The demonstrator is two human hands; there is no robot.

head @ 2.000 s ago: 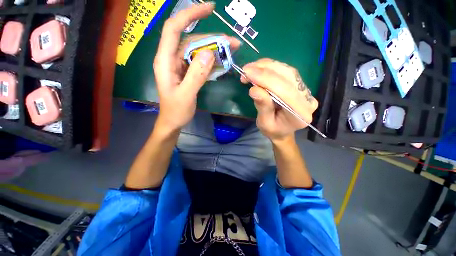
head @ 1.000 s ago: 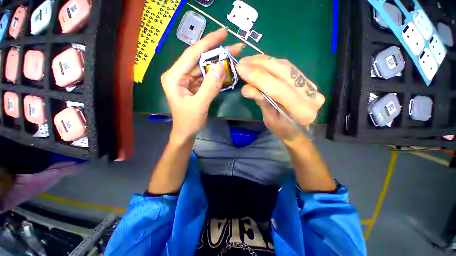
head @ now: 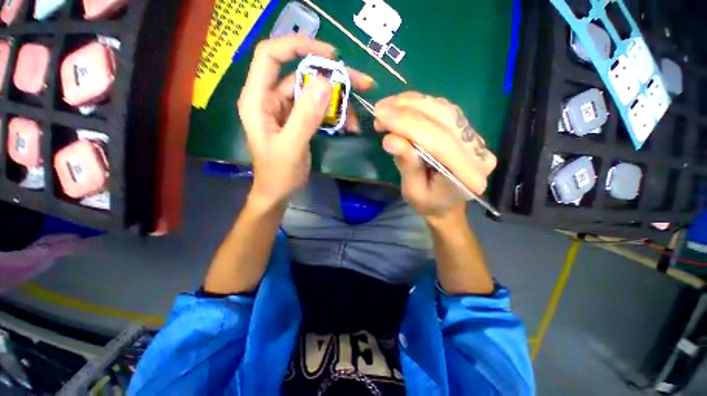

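Note:
A watch housing [head: 343, 76] with a pale rim and a yellow block [head: 336, 104] inside lies in my left hand [head: 281, 128]. The housing's open side faces up, and my left thumb lies over the yellow block. My right hand [head: 434, 147] holds silver tweezers [head: 453, 179] like a pen. Their points are just right of the housing's rim and do not seem to touch it. My left fingers behind the housing are partly hidden by it.
Green mat [head: 457, 58] under my hands. On it: tan stick [head: 353, 37], white part with square tabs [head: 378, 22], grey rounded plate [head: 295, 23], yellow strip [head: 226, 46]. Black foam trays at left [head: 124, 116] with pink units and right [head: 531, 139] with grey units; light-blue sheet [head: 601, 42] over the right one.
The housing has turned in my left hand and its yellow block shows more than at first. My right hand and tweezers stay close beside it. The view has shifted slightly between frames.

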